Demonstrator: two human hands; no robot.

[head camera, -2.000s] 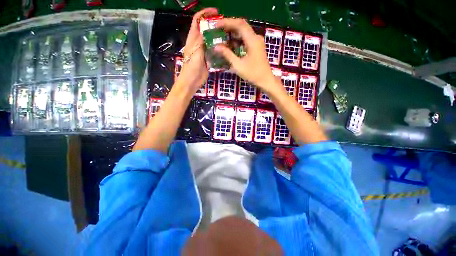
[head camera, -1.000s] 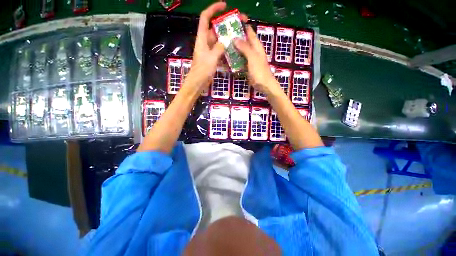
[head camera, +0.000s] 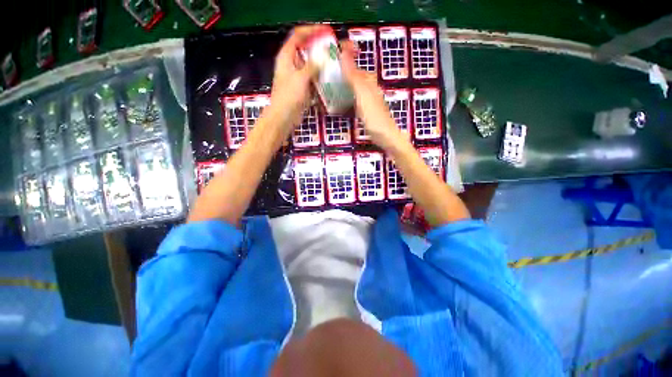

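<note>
My left hand (head camera: 293, 70) and my right hand (head camera: 361, 85) hold a part-assembled phone (head camera: 329, 74) between them, above the upper middle of the black blister tray (head camera: 206, 81). The phone has a red top edge and a pale, blurred face; its details cannot be told. The tray holds rows of front housings (head camera: 340, 177) with white faces and red rims. My forearms hide some of them.
A clear blister tray (head camera: 70, 232) with boards is at left. A loose board (head camera: 480, 118), a pale keypad (head camera: 513, 143) and stacked pale parts (head camera: 617, 121) lie at right. Red-edged units (head camera: 87, 31) sit on the conveyor. Red parts (head camera: 413, 215) show below the tray.
The phone has turned from showing its green board to showing a pale, blurred face. Both hands still hold it. The view has shifted, and more red-edged units show at upper left.
</note>
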